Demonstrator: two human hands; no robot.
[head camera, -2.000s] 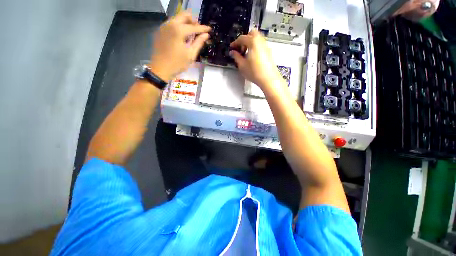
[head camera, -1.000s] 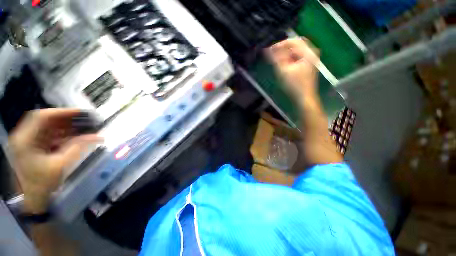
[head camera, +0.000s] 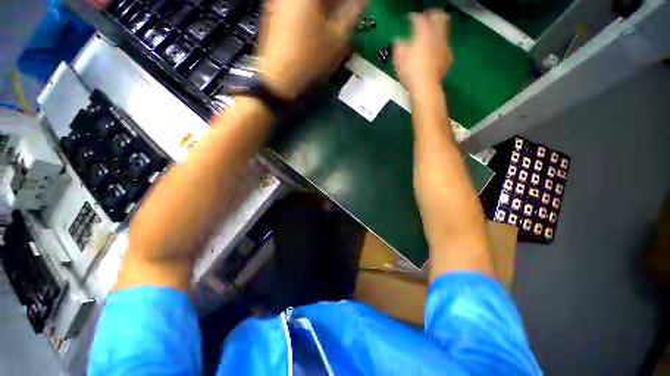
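My left hand (head camera: 307, 45) is at the top centre, blurred and cut by the upper edge, near the stacked black blister tray (head camera: 192, 45). My right hand (head camera: 424, 53) is blurred over the green conveyor belt (head camera: 488, 70). Whether either hand holds anything cannot be told. A small black part (head camera: 384, 53) lies on the belt just left of my right hand. Another small dark part (head camera: 366, 23) lies farther back between my hands.
The white machine with a black fixture (head camera: 110, 158) is at the left. A white paper label (head camera: 365, 95) lies at the conveyor edge, beside a dark green bench top (head camera: 352, 172). A filled parts tray (head camera: 535, 189) and a cardboard box (head camera: 397, 294) are on the floor.
The view has turned right, from the machine to the conveyor. My left hand has left the machine and moved up beside the tray; my right hand is over the belt.
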